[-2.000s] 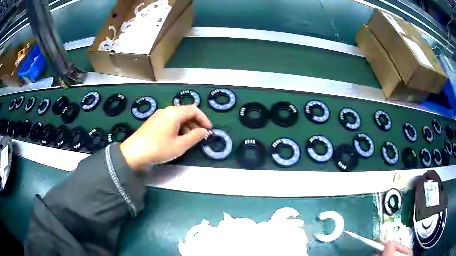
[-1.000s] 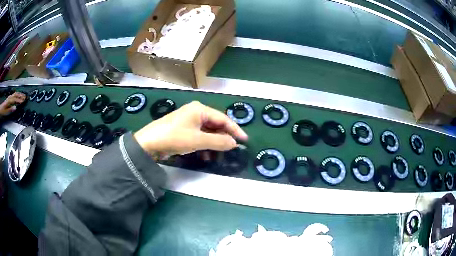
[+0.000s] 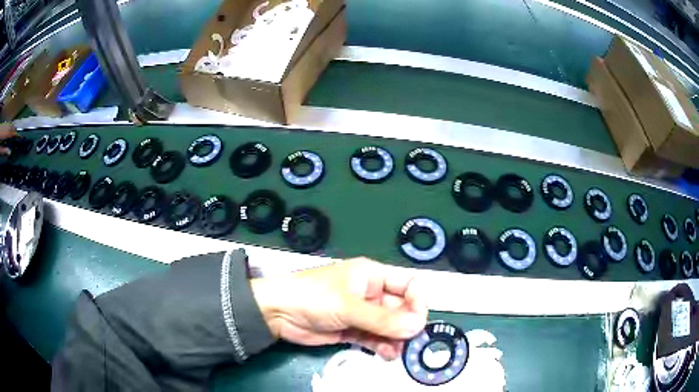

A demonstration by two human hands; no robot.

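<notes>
My left hand (image 3: 349,310), bare with a dark grey sleeve, pinches a black ring part (image 3: 435,353) between thumb and fingers at its upper left edge. The held ring shows a dotted pale grey-blue band, white printing at its top and a centre hole. It is held over the pile of white C-shaped pieces (image 3: 345,373), which it partly hides. My right hand is not in view. Other rings lie in two rows on the green conveyor belt, some plain black (image 3: 305,229), others with a pale C-shaped band (image 3: 422,239).
Pale metal rail (image 3: 536,297) before the belt. Open carton (image 3: 230,96) with white pieces behind it; closed cartons (image 3: 644,107) at upper right; dark post (image 3: 115,53) and blue bin (image 3: 82,86) at upper left. Metal dishes at both sides. Another person's hand (image 3: 6,132) at far left.
My left hand has moved from the belt down and right to above the pile, now holding a ring. A gap shows in the near row. My right hand and its thin tool have left view.
</notes>
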